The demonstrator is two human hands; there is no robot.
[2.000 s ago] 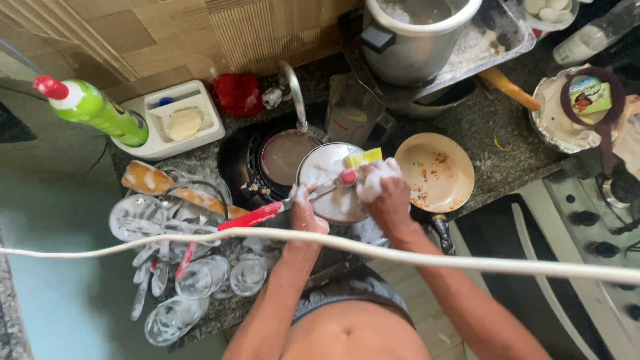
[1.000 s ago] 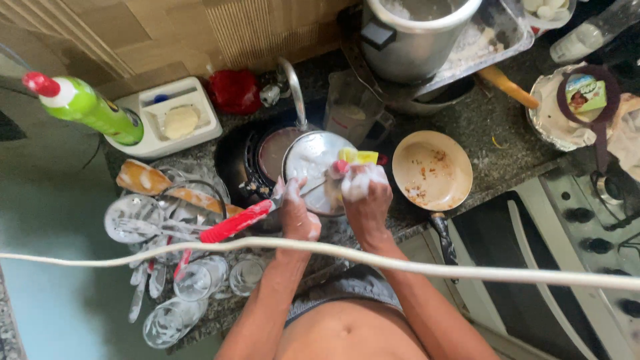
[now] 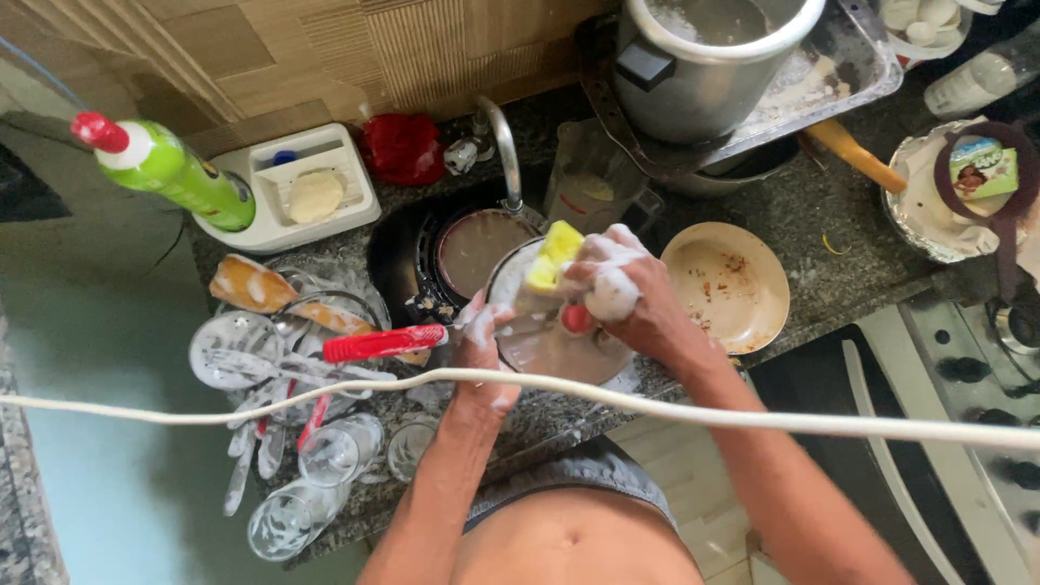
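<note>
Foam covers my left hand (image 3: pixel 485 353), which is closed around a utensil with a red handle (image 3: pixel 386 342); the handle points left and the thin metal shaft runs right across a round pan or bowl (image 3: pixel 561 353). My right hand (image 3: pixel 621 288), also soapy, grips a yellow sponge (image 3: pixel 555 253) above that vessel's right side. A small red knob or tip (image 3: pixel 576 318) shows beneath the right fingers; what it belongs to is unclear. Behind the vessel, another round pan with cloudy water (image 3: pixel 486 248) sits in the dark sink, below the curved metal faucet (image 3: pixel 505 150).
Soapy glasses (image 3: pixel 341 451), cutlery and a wooden spatula (image 3: pixel 253 284) crowd the left counter. A green detergent bottle (image 3: pixel 183 175) stands in a white holder (image 3: pixel 284 236). To the right are a dirty frying pan (image 3: pixel 727 284), a large pot (image 3: pixel 707 77) and a stove (image 3: pixel 967 370). A white cable (image 3: pixel 593 396) crosses the view.
My right hand with the sponge has shifted about over the round vessel. The red-handled utensil has stayed in my left hand, its handle now lying closer to level.
</note>
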